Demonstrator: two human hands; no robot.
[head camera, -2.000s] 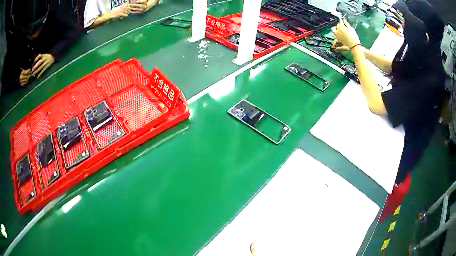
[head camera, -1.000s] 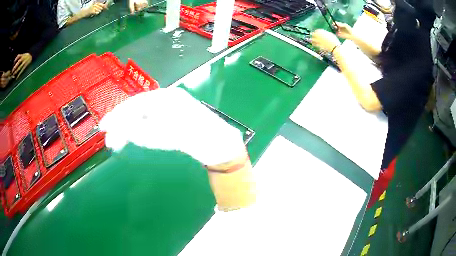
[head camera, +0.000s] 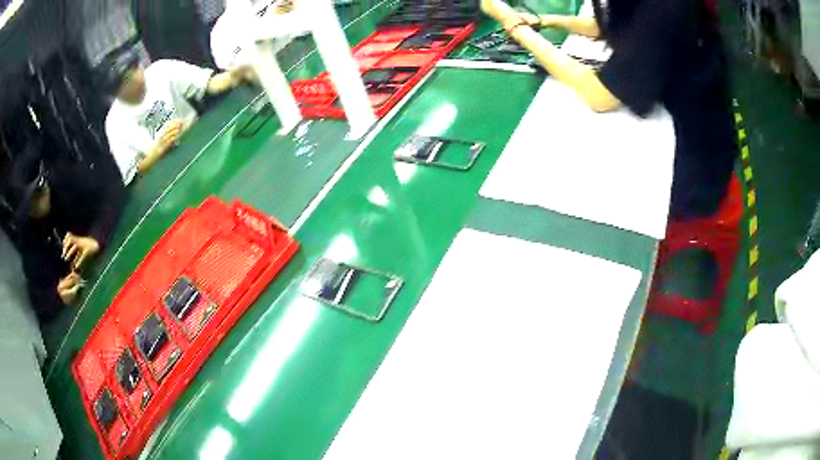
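A phone middle frame (head camera: 352, 289) lies flat on the glossy green belt, its black camera end to the left and its open window to the right. A second phone frame (head camera: 439, 152) lies farther along the belt, turned much the same way. The red mesh tray (head camera: 236, 260) stands to the left and holds several dark frames side by side in its near part. A red sign (head camera: 257, 221) with blurred lettering is at its far corner. Neither of my hands shows as a hand in the picture, and nothing touches the two frames.
White sheets (head camera: 512, 332) lie along the near edge. White posts (head camera: 343, 67) and another red tray (head camera: 396, 54) stand farther back. A person in black (head camera: 670, 63) works at the upper right; others sit at left. A white shape (head camera: 775, 386), unclear what, is at lower right.
The white-gloved hand that reached across the belt toward the red tray is gone from the picture. The view has turned and tilted, so the tray and frames appear lower and more people show at left.
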